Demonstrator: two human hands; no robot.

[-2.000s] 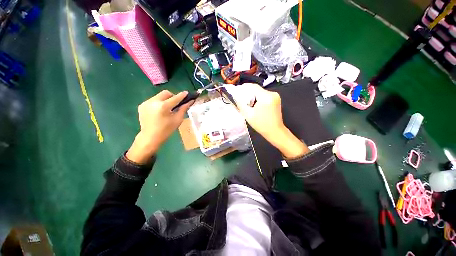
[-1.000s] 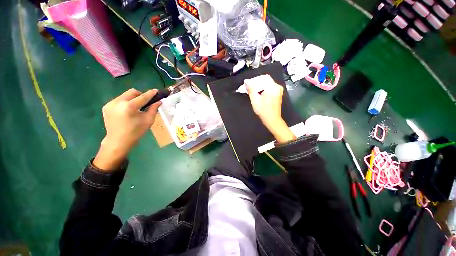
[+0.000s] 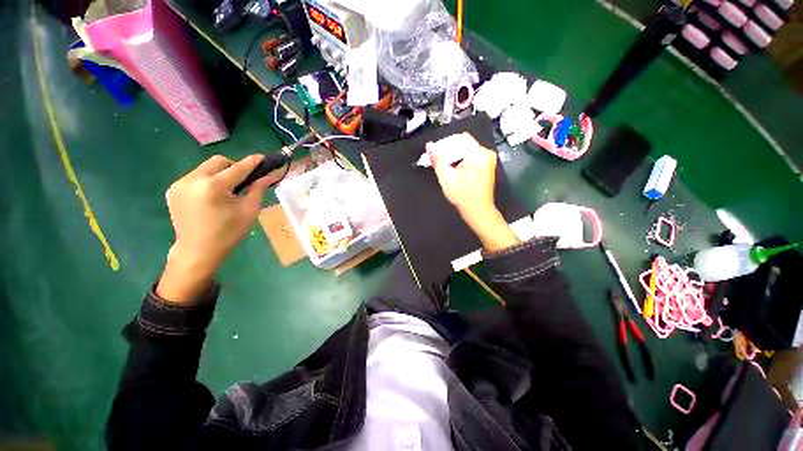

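Observation:
My left hand [image 3: 211, 198] is closed around a black-handled tool [image 3: 262, 172] with a thin metal shaft pointing up and right, over the back edge of a white plastic box. My right hand [image 3: 465, 167] is over the black foam sheet [image 3: 414, 207], with its fingers around a small white object [image 3: 424, 160]. Only a pale tip of that object shows at the fingertips; the rest is hidden, so I cannot tell what it is. The two hands are apart.
The white box [image 3: 339, 251] holds small parts. Behind are an orange-black device [image 3: 352, 113], white cables and plastic wrap [image 3: 427, 62]. At right are an open pink housing [image 3: 563, 136], a closed housing [image 3: 563, 225], pliers [image 3: 630, 335], pink frames [image 3: 676, 299] and a green-tipped bottle [image 3: 726, 262].
My hands have moved apart from their meeting point above the box. My right hand has gone onto the foam sheet; my left hand has moved left with the tool. The camera view has shifted.

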